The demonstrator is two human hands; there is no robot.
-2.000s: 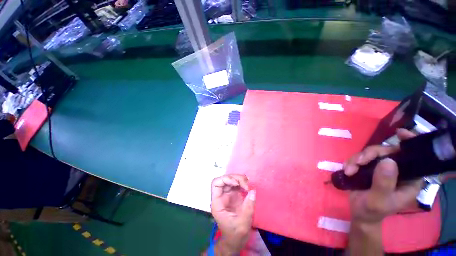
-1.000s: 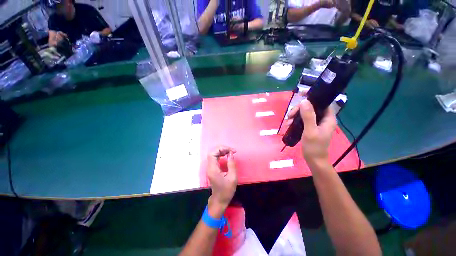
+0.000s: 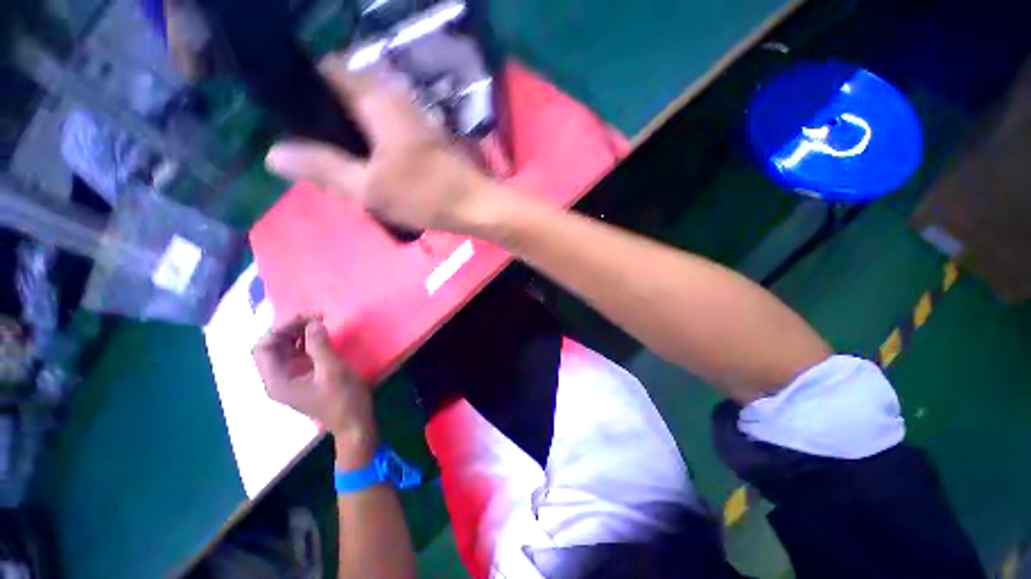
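The view is tilted and blurred. My right hand (image 3: 413, 170) is around the black electric screwdriver (image 3: 266, 62), thumb stuck out to the left. The driver's dark lower end shows just below the palm; its bit is too blurred to tell. My left hand (image 3: 300, 368), with a blue wrist strap (image 3: 379, 472), is curled over the left front edge of the red mat (image 3: 328, 255), thumb near the fingertips. Nothing is visible in it. The black and silver screw feeder (image 3: 452, 79) stands behind my right hand, partly hidden.
A white sheet (image 3: 254, 418) lies left of the mat, beside a labelled plastic bag (image 3: 153, 266). The green bench's (image 3: 611, 45) front edge runs diagonally. A blue round stool (image 3: 837, 130) stands at the upper right, with a brown box (image 3: 984, 204) beyond it. A blurred metal upright crosses the left.
The camera has turned and tilted, so the bench now runs diagonally. My right hand, with the driver, now covers part of the feeder. My left hand stays curled near the mat's edge.
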